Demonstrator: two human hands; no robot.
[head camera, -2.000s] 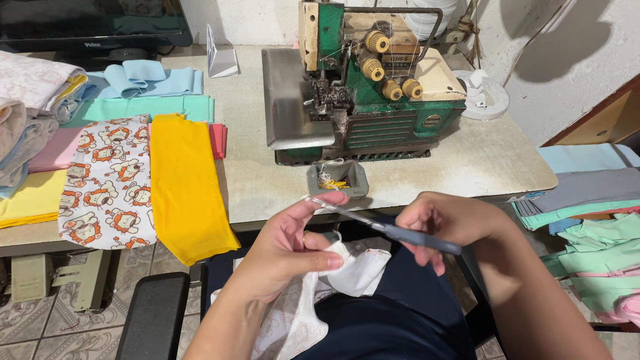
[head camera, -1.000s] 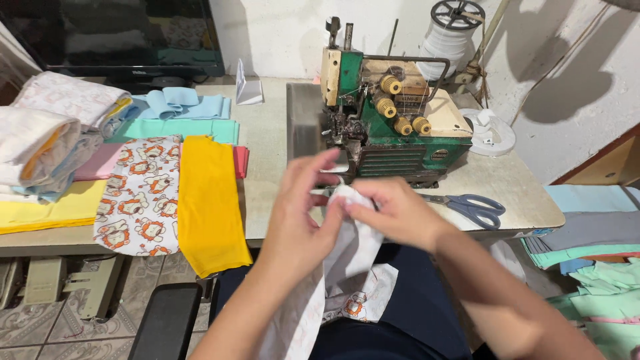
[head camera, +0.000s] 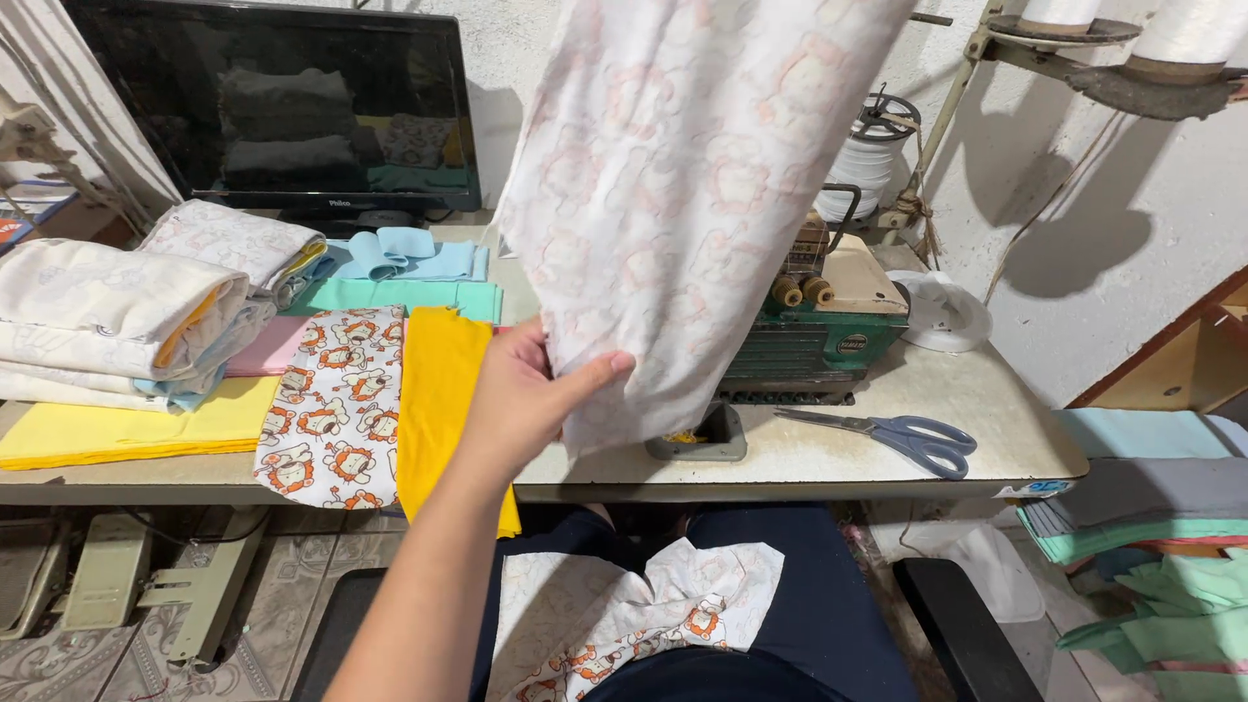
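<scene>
My left hand (head camera: 531, 390) pinches the lower left edge of a raised piece of white lion-print cotton fabric (head camera: 673, 205), its paler side facing me. The piece rises past the top edge of the view and covers much of the green overlock sewing machine (head camera: 819, 351). My right hand is not visible. A second lion-print piece (head camera: 717, 595) lies crumpled on my lap. Blue-handled scissors (head camera: 902, 436) rest on the table at the right, blades pointing left. Left of my hand, a lion-print piece (head camera: 336, 419) and a mustard-yellow piece (head camera: 434, 390) hang slightly over the table edge.
Folded fabric stacks (head camera: 117, 312) sit at the left, before a dark monitor (head camera: 292, 117). A small grey tray (head camera: 726, 437) is set in the table's front (head camera: 1014, 439). Thread cones (head camera: 1180, 39) stand upper right; more folded fabrics (head camera: 1141, 487) lie lower right. A chair armrest (head camera: 975, 634) is beside me.
Two seconds ago my right hand held the scissors; they now lie on the table. Both hands were together on the fabric one second ago; now it is lifted and spread, and my right hand is out of sight.
</scene>
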